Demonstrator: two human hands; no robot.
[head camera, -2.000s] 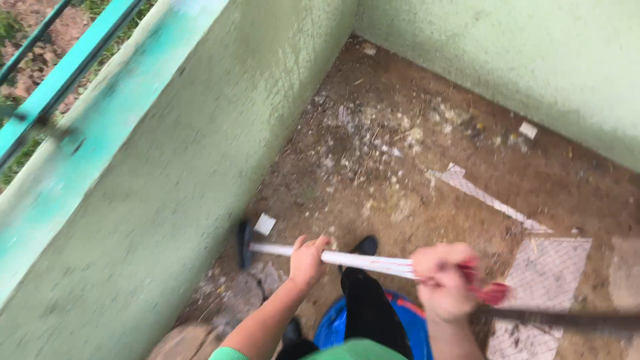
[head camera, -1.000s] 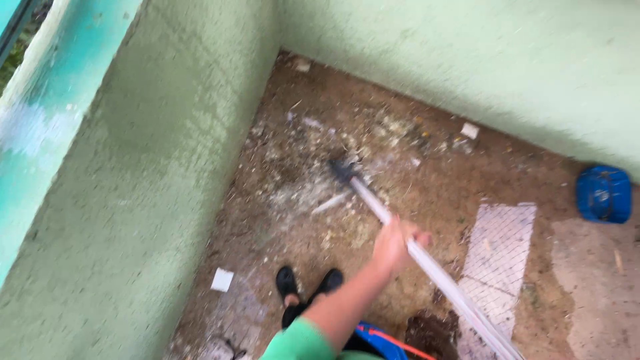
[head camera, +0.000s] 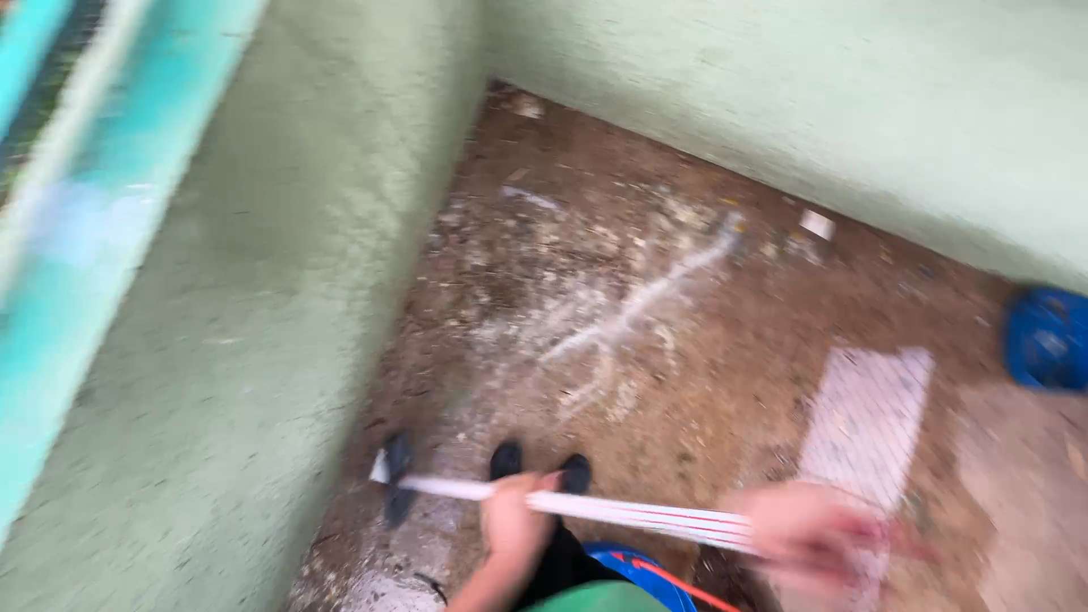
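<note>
A white pole with red stripes (head camera: 637, 517) lies across the lower part of the view, held in both hands. My left hand (head camera: 518, 518) grips it near its dark head (head camera: 397, 478), which is blurred and close to the foot of the left wall. Farther right, my right hand (head camera: 807, 535) closes round the pole near its reddish end; motion blurs the fingers. Beneath the pole are my two black shoes (head camera: 507, 460). A small white piece (head camera: 379, 467) shows beside the dark head. Pale, wet-looking streaks (head camera: 646, 297) mark the brown floor ahead.
Green walls (head camera: 255, 340) meet at the far corner. A blue container (head camera: 1050, 338) stands by the right wall, and another blue container (head camera: 654, 578) is at my feet with an orange-red strip. A pale rectangular patch (head camera: 867, 416) and a white scrap (head camera: 817, 224) are on the floor.
The pole's dark head has moved from the middle of the floor toward the left wall. A long pale streak now shows on the floor. The right hand, out of view a second ago, shows again.
</note>
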